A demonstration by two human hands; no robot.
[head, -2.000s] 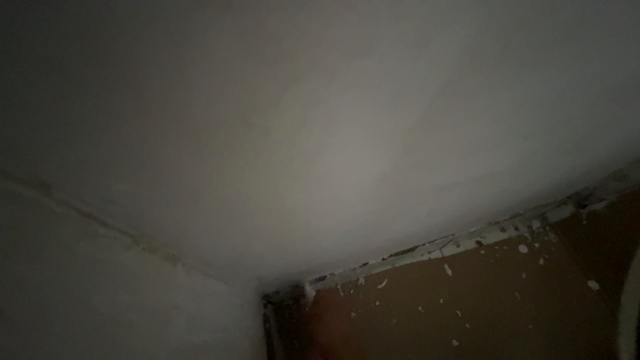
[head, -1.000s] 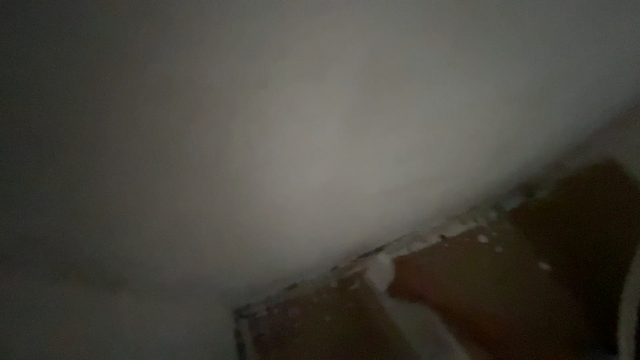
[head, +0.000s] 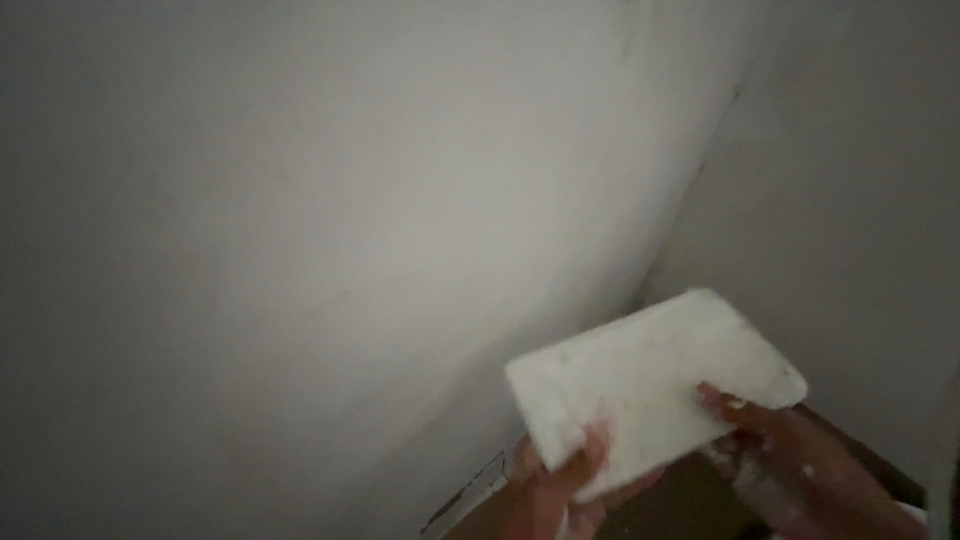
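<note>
Low in the head view, a pale, flat rectangular board or block (head: 645, 382) is held tilted between both hands. My left hand (head: 566, 480) grips its lower left part, with the thumb on the near face. On the lower right edge, my right hand (head: 765, 435) has its thumb over the face and its fingers beneath. White smears mark the skin of the right hand. The material of the board cannot be told.
A whitish plastered wall (head: 375, 187) fills most of the view. It meets another wall (head: 840, 225) at a corner line on the right. A dark, cracked edge (head: 469, 491) runs along the wall's foot at the bottom.
Both hands and the pale board are now plainly in view; two seconds ago no board showed. The view has swung to another wall corner.
</note>
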